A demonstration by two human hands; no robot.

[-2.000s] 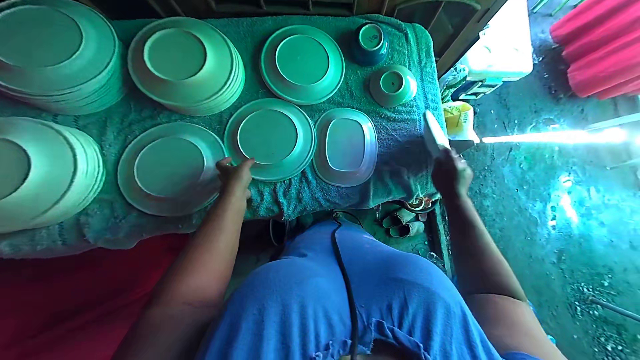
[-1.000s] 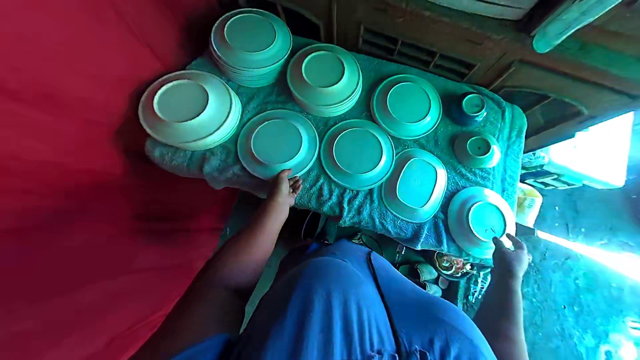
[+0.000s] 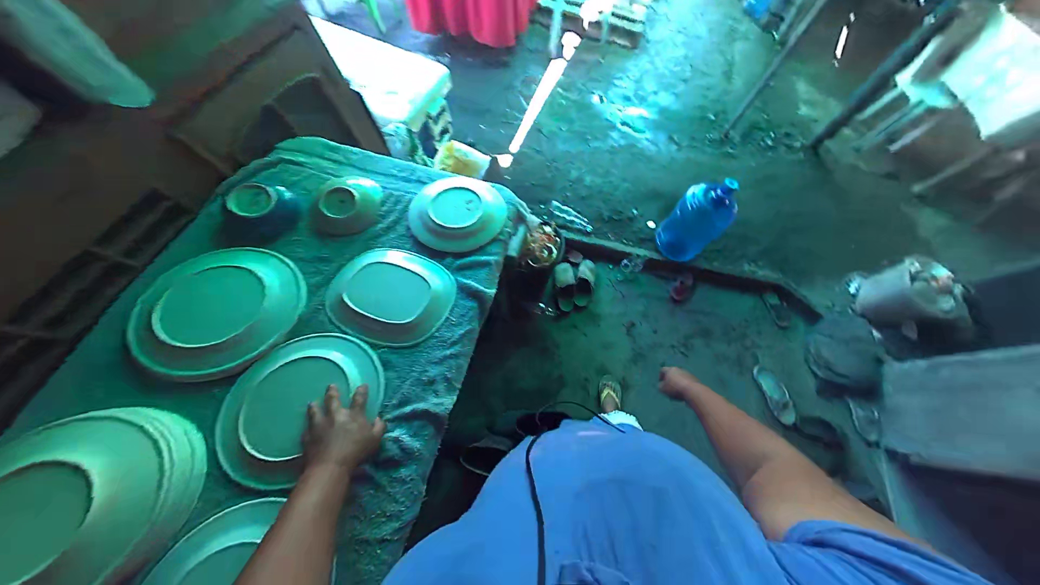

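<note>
My left hand [image 3: 341,431] rests, fingers spread, on the upturned base of a round plate [image 3: 280,398]. Away from the table, my right hand [image 3: 674,383] hangs over the floor, its fingers curled and nothing visible in it. Beyond the touched plate lie an upside-down oval dish [image 3: 388,294] and a larger plate [image 3: 213,305]. At the far corner of the towel-covered table sits a small upturned plate [image 3: 457,208], beside an inverted light bowl [image 3: 345,203] and a dark bowl [image 3: 262,207]. A stack of upturned plates [image 3: 106,487] stands at lower left.
A towel [image 3: 414,406] covers the table. A wooden cabinet [image 3: 268,106] stands behind it. On the floor are a blue plastic water bottle [image 3: 697,221], a pair of shoes [image 3: 574,284], a slipper [image 3: 773,394] and a raised edge [image 3: 691,266]. A filled bucket [image 3: 910,292] stands at right.
My right hand has let go of the small plate, which now lies at the towel's far corner, and has moved away to the right. My left hand is on another plate. The view has turned strongly right.
</note>
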